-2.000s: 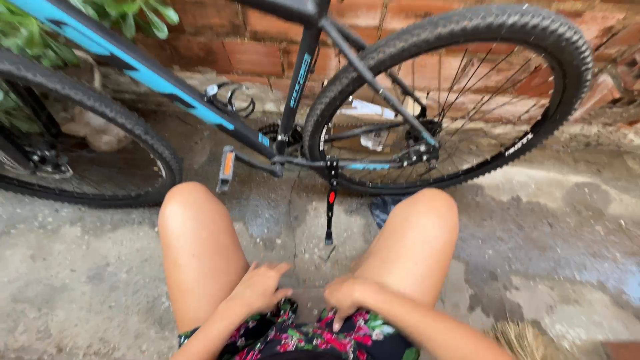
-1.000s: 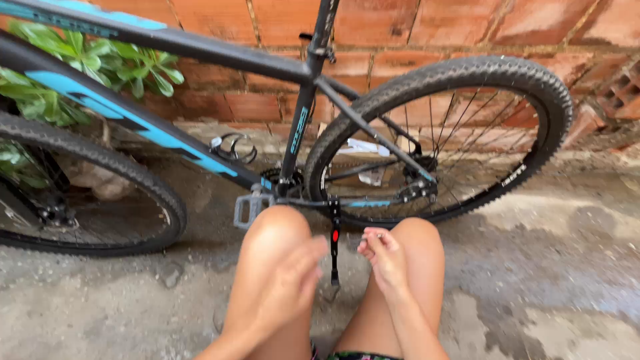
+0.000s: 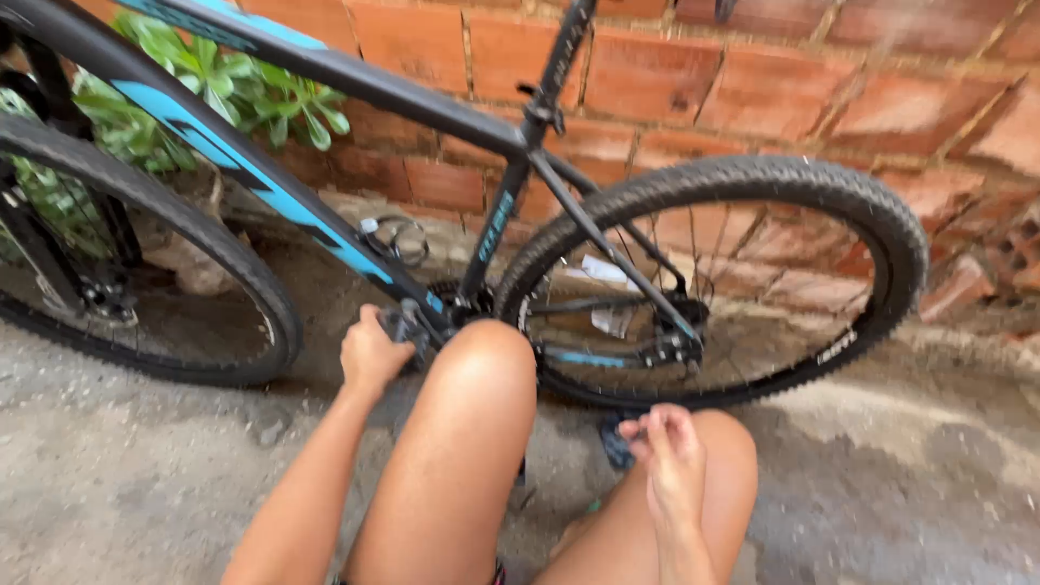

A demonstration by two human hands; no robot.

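A black and blue bicycle frame (image 3: 284,199) crosses the view from upper left to centre, with its rear wheel (image 3: 886,203) at the right and its front wheel (image 3: 203,236) at the left. My left hand (image 3: 370,353) is closed around the outer side of the pedal (image 3: 410,329), just left of my raised knee. Over my other knee, my right hand (image 3: 670,443) is held up with its fingers curled; whether something small is between them cannot be told. A black bottle cage (image 3: 398,240) is fixed on the down tube. My knee hides part of the crank area and kickstand.
Behind the bicycle rises a red brick wall (image 3: 650,85). Leafy green plants (image 3: 219,81) grow at the upper left beside a stone (image 3: 191,264). White papers (image 3: 608,272) lie behind the rear wheel, and a dark blue thing (image 3: 617,443) is on the concrete ground (image 3: 162,471) below it.
From in front of my knee, my left hand has moved left onto the pedal. My right hand stays raised by the other knee. The view has shifted closer to the bicycle.
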